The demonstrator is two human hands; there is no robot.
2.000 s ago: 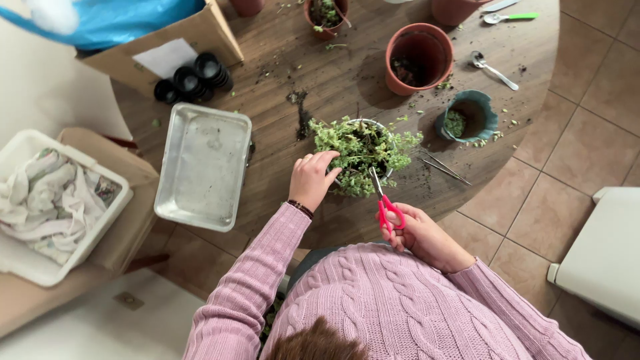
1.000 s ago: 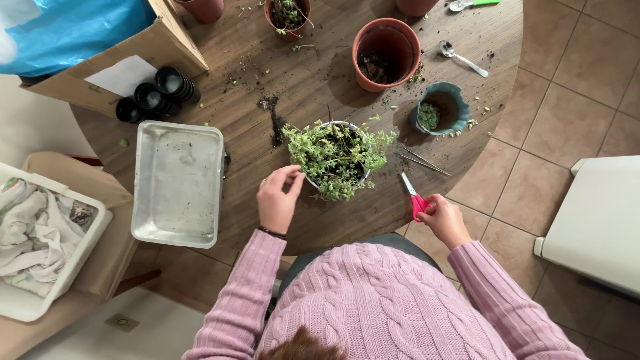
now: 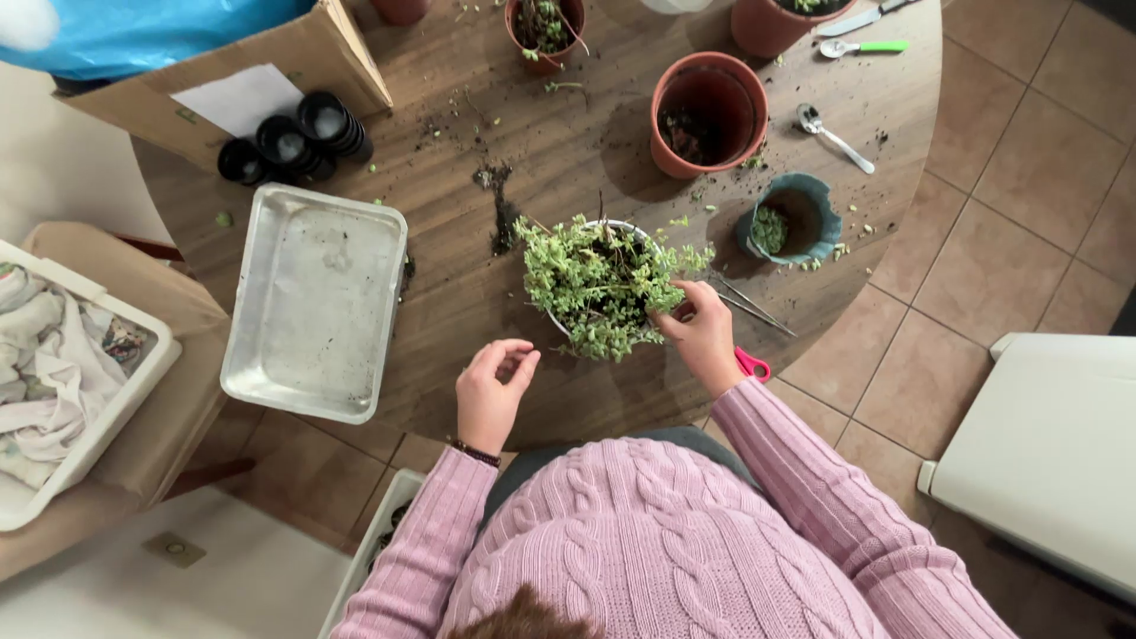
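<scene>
A bushy succulent plant [image 3: 603,288] spills over the rim of a white pot on the wooden table. My right hand [image 3: 699,333] is at the plant's right edge, thumb and fingers around or against a few stems; whether it grips them cannot be made out. Red-handled scissors [image 3: 753,364] lie at the table's edge beside my right wrist, their blades hidden under it. My left hand [image 3: 497,386] hovers left of and below the pot, fingers curled with the fingertips near each other; nothing is plainly visible in it. Metal tweezers [image 3: 754,306] lie right of the pot.
An aluminium tray [image 3: 311,306] stands at left, with black small pots [image 3: 288,142] and a cardboard box [image 3: 209,93] behind it. Beyond the plant are a terracotta-coloured plastic pot [image 3: 708,115], a blue-green pot [image 3: 812,217] with cut leaves, a spoon [image 3: 834,138] and scattered soil [image 3: 504,209].
My right hand has let go of the scissors and moved left to the plant. My left hand, in the foliage two seconds ago, is now away from it.
</scene>
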